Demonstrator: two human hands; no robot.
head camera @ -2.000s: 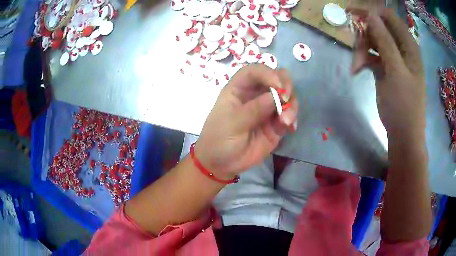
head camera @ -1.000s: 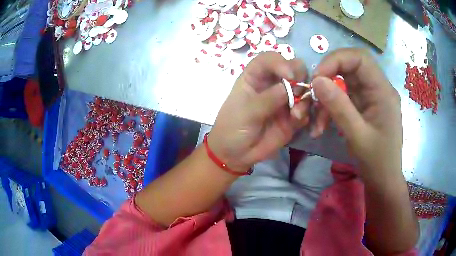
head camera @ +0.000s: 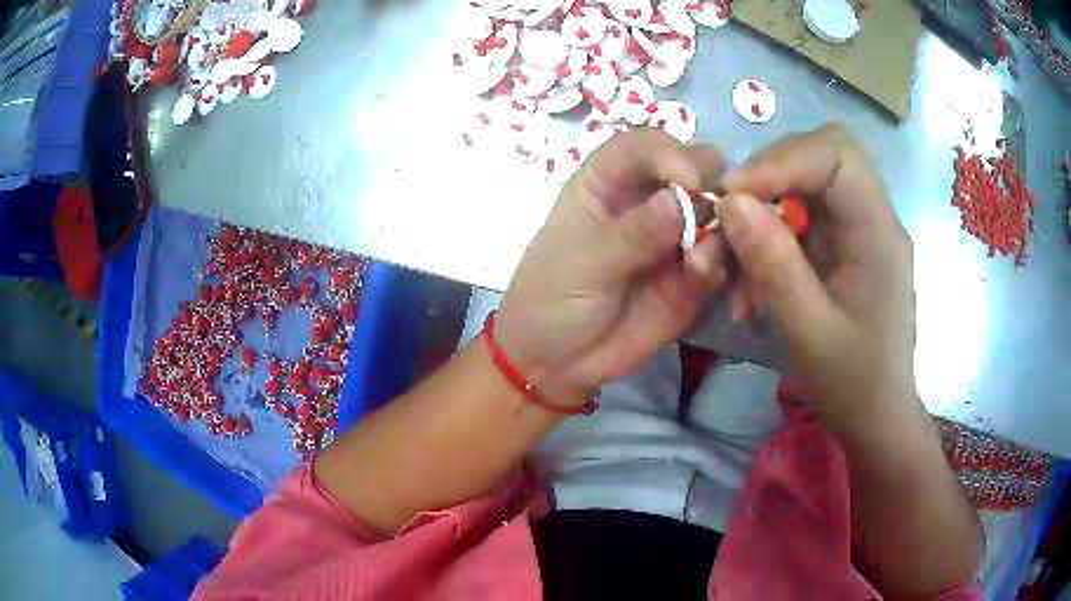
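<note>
My left hand (head camera: 622,252) is shut on a white disc part (head camera: 684,216), held on edge between thumb and fingers. My right hand (head camera: 822,235) is shut on a red-and-white figure (head camera: 794,215) and holds it against the red side of the disc. The fingertips hide where the two parts meet. A loose pile of white disc parts with red marks (head camera: 587,71) lies on the metal table beyond my hands. One single disc (head camera: 753,101) lies apart, right of the pile.
A white round dish (head camera: 832,18) sits on a brown board (head camera: 869,59) at the far right. Small red parts (head camera: 992,202) are heaped at right. A second disc pile (head camera: 223,53) is far left. A blue tray (head camera: 253,340) of jumbled figures is at lower left; another holds rows at lower right.
My right hand has come from the brown board to my left hand with a figure, and now presses it close to the disc. The view has shifted slightly.
</note>
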